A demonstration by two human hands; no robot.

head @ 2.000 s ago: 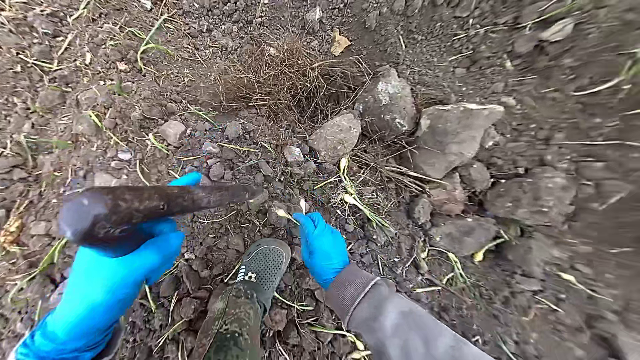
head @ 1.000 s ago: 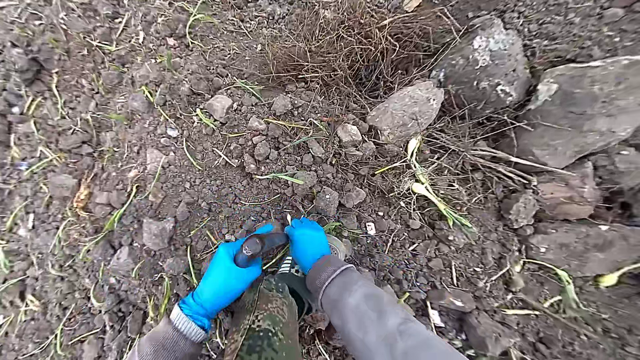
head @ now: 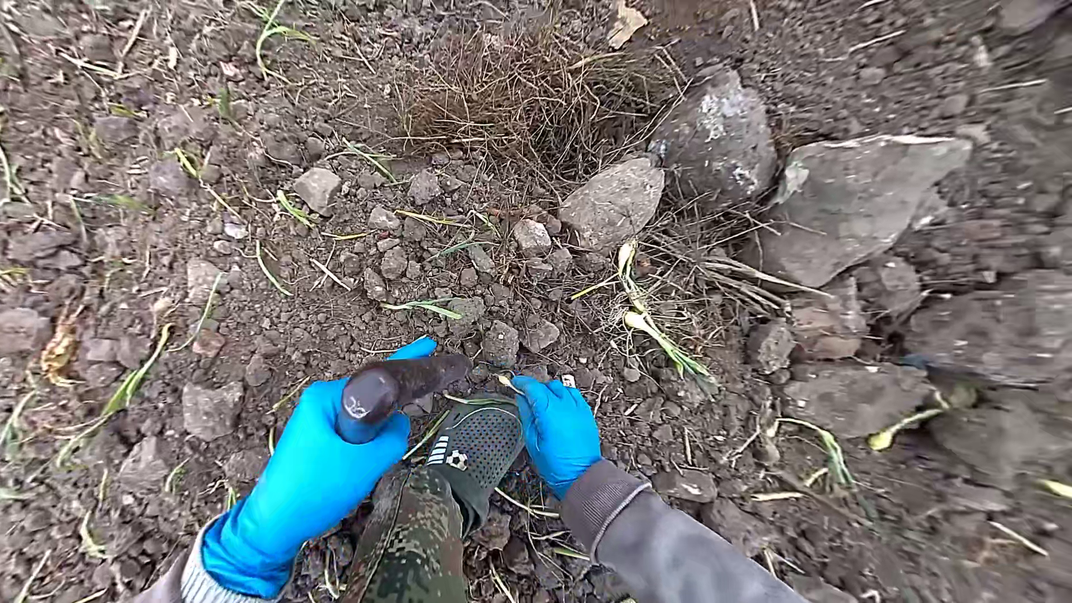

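Note:
My left hand (head: 331, 461), in a blue glove, grips a dark hand tool (head: 402, 387) with a metal head that points right; its handle is mostly hidden in the fist. Just right of it, my right hand (head: 559, 431), gloved too, pinches a small plant with a pale bulb (head: 507, 382) near the fingertips; green leaves trail left from it over the shoe. Pulled plants with white bulbs (head: 641, 322) lie on the soil up and to the right of my right hand. Thin green shoots (head: 423, 307) stick out of the dirt above the tool.
Large grey rocks (head: 854, 201) lie at the upper right, beside a smaller stone (head: 614, 203). A clump of dry brown roots (head: 528, 96) is at the top. My perforated shoe (head: 479, 444) and camouflage trouser leg are between the hands. Clods and more shoots (head: 130, 389) cover the left.
Two seconds ago the tool was farther left of my right hand; one second ago both hands were close together. Now a small gap separates them. The view has shifted.

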